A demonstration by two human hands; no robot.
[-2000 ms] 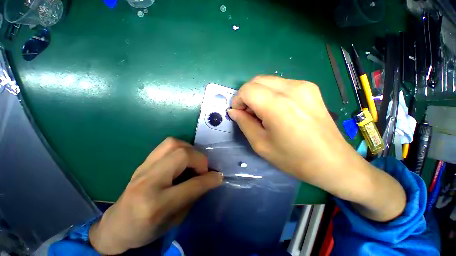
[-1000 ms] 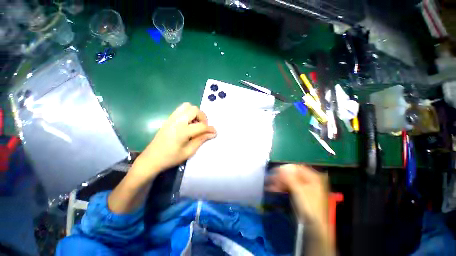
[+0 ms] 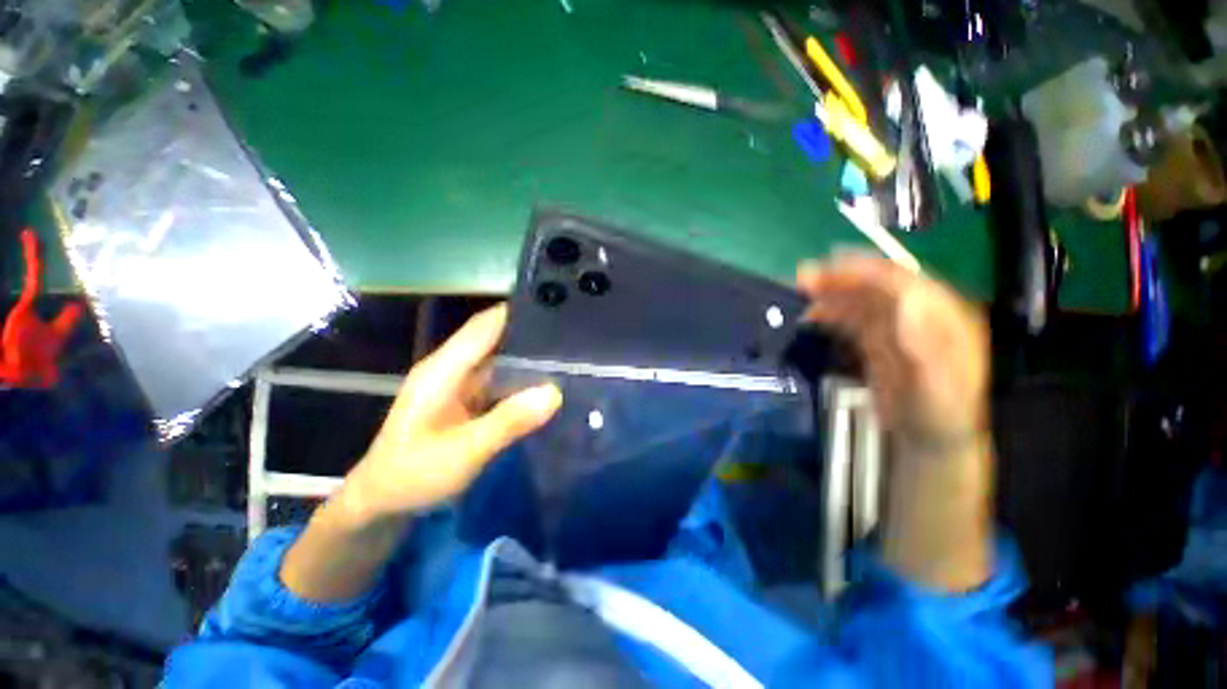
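Note:
A dark grey back cover [image 3: 673, 307] is held over my lap at the bench edge, its upper left corner showing three black round lenses [image 3: 563, 250]. A bright straight crease or lifted edge of clear protective film [image 3: 646, 374] crosses the cover. My left hand [image 3: 437, 438] grips the cover's left side, the thumb on its face by the film. My right hand [image 3: 915, 357] is blurred at the cover's right edge. I cannot tell whether it grips the cover or film.
A bagged silver-grey cover [image 3: 215, 256] lies at left beside a red-orange clamp-like tool [image 3: 34, 330]. A thin pointed tool [image 3: 673, 93] lies on the green mat [image 3: 444, 148]. Yellow-handled tools [image 3: 850, 115], blue pieces and a brown tape roll [image 3: 1187, 172] are at right.
The view has shifted. The cover looks darker and tilted, with a bright film line now across it. My right hand has moved up to the cover's right edge; my left hand still holds the left side.

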